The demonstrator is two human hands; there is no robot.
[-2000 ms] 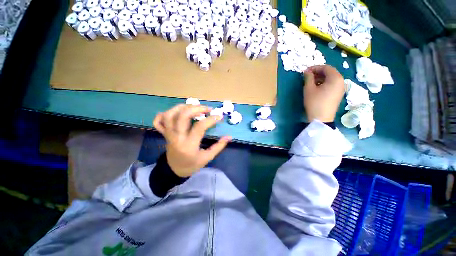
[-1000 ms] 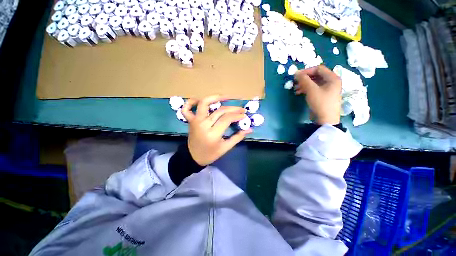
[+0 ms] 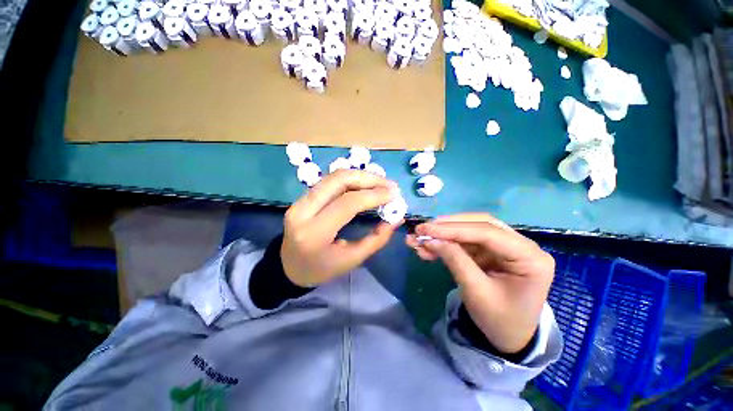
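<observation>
My left hand (image 3: 337,229) holds a white housing (image 3: 392,210) between thumb and fingers at the bench's front edge, its round end with a small hole facing up. My right hand (image 3: 490,269) is just to the right, thumb and fingers pinched on a small flat white piece (image 3: 424,238), mostly covered by the fingertips. The two hands are close but apart. Several loose housings (image 3: 299,154) lie on the green strip in front of the cardboard, some partly behind my left hand. Two more (image 3: 429,185) lie right of it.
Rows of standing housings (image 3: 217,22) cover the back of the cardboard sheet (image 3: 193,100). A heap of flat white pieces (image 3: 490,52) lies right of it, with a yellow tray (image 3: 596,51) behind. Crumpled tissue (image 3: 591,152) is at right. Blue baskets (image 3: 619,321) are below the bench.
My right hand has moved from the heap of white pieces down and left, beside my left hand. My left hand still holds the housing and has turned slightly. The view has shifted a little.
</observation>
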